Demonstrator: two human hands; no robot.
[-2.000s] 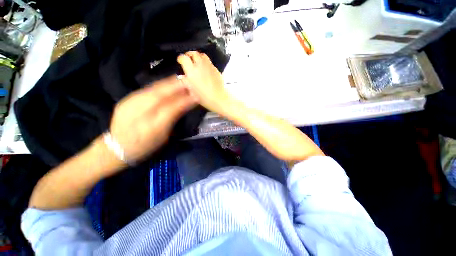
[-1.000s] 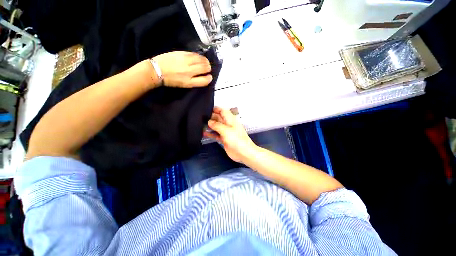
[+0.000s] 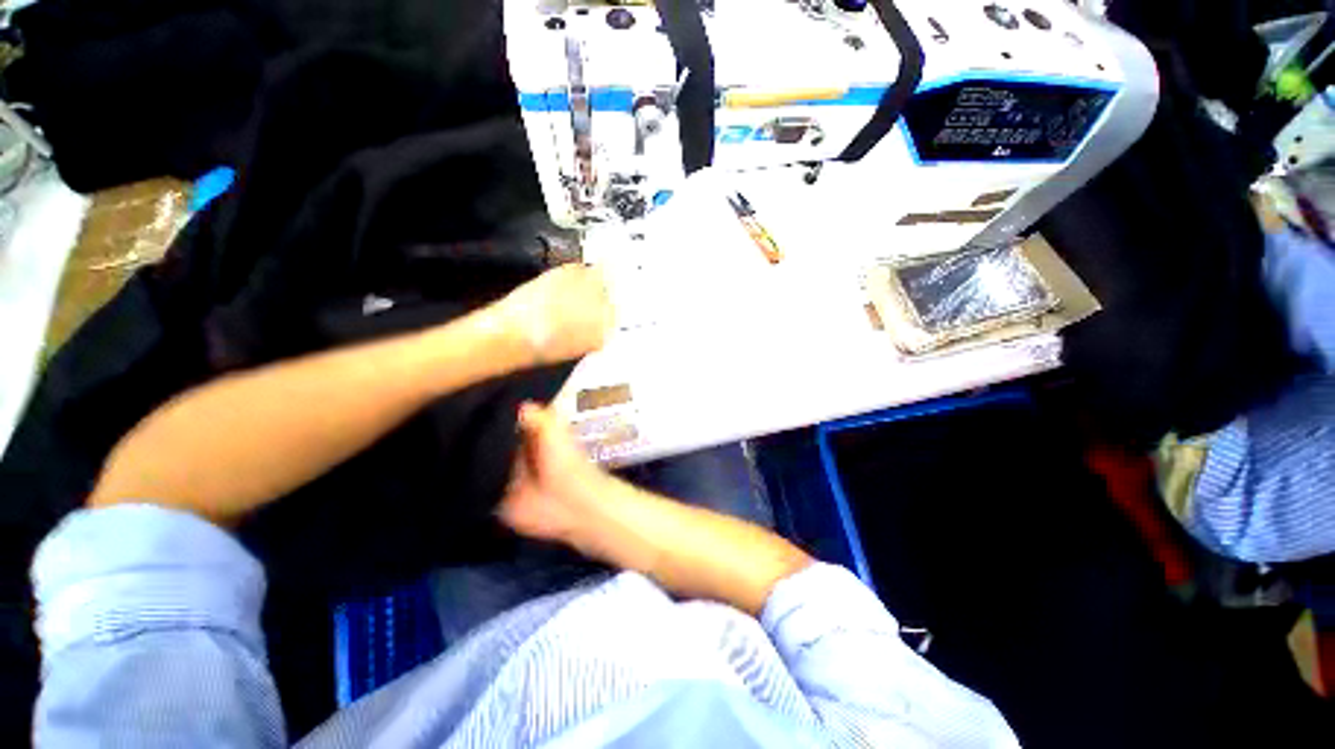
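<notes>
The black fabric [image 3: 395, 249] covers the left of the table and hangs over its front edge. My left hand [image 3: 564, 312] lies on the fabric's right edge, just in front of the needle area; its fingers are blurred and run together. My right hand [image 3: 549, 483] is lower, at the table's front left corner, thumb up, with the fabric edge at its fingers, which are partly hidden. The white sewing machine [image 3: 791, 125] stands behind, with its presser foot [image 3: 593, 212] just beyond my left hand.
Orange and yellow thread snips [image 3: 757, 231] lie on the white machine bed [image 3: 703, 351]. A plastic-covered dark rectangle [image 3: 974, 288] sits in a tan tray at right. A blue crate [image 3: 842, 505] is below the table. Another person's sleeve [image 3: 1266, 454] shows at far right.
The view has shifted, showing more of the machine. My left hand's fingers, distinct before, are now blurred together on the fabric. My right hand is now against the fabric at the table corner.
</notes>
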